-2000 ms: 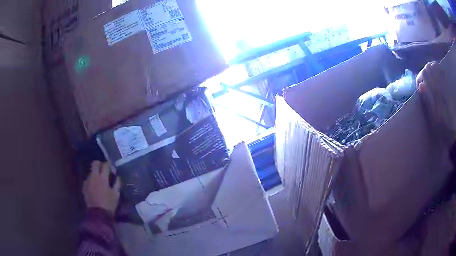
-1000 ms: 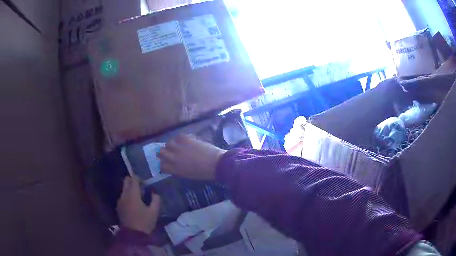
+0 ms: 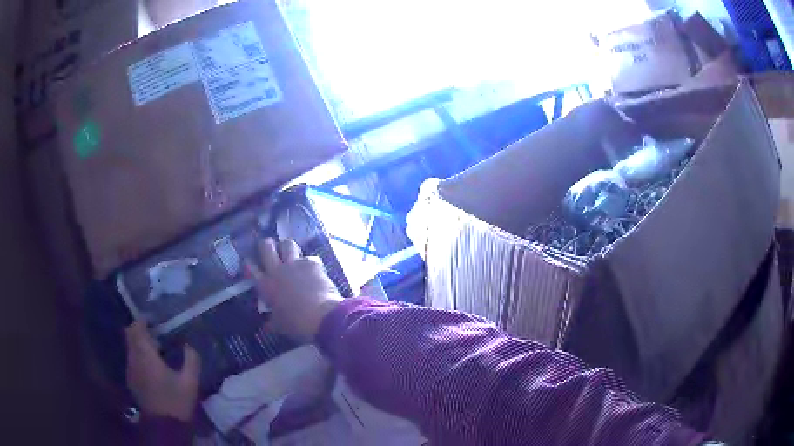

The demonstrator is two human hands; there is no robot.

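Observation:
A dark carton (image 3: 218, 327) with a pale strip and torn white label patches lies under a closed labelled carton (image 3: 174, 165). My left hand (image 3: 164, 375) is at the dark carton's left edge, thumb and fingers apart; whether it grips the edge cannot be told. My right hand (image 3: 292, 283) lies on the dark carton's face near a small pale label, fingers spread and slightly bent, holding nothing visible. A torn white carton flap (image 3: 261, 392) is below the dark carton, partly hidden by my right sleeve.
An open carton (image 3: 514, 279) at the right holds dark small parts (image 3: 557, 233) and a crumpled plastic bag (image 3: 601, 193). A printed carton (image 3: 644, 57) stands behind it. A bright window and blue metalwork are at the back. A brown surface runs down the far left.
My right hand has come in from the right, reached the dark carton's label area, then moved right across its face. My left hand stays at the left edge. The view has shifted.

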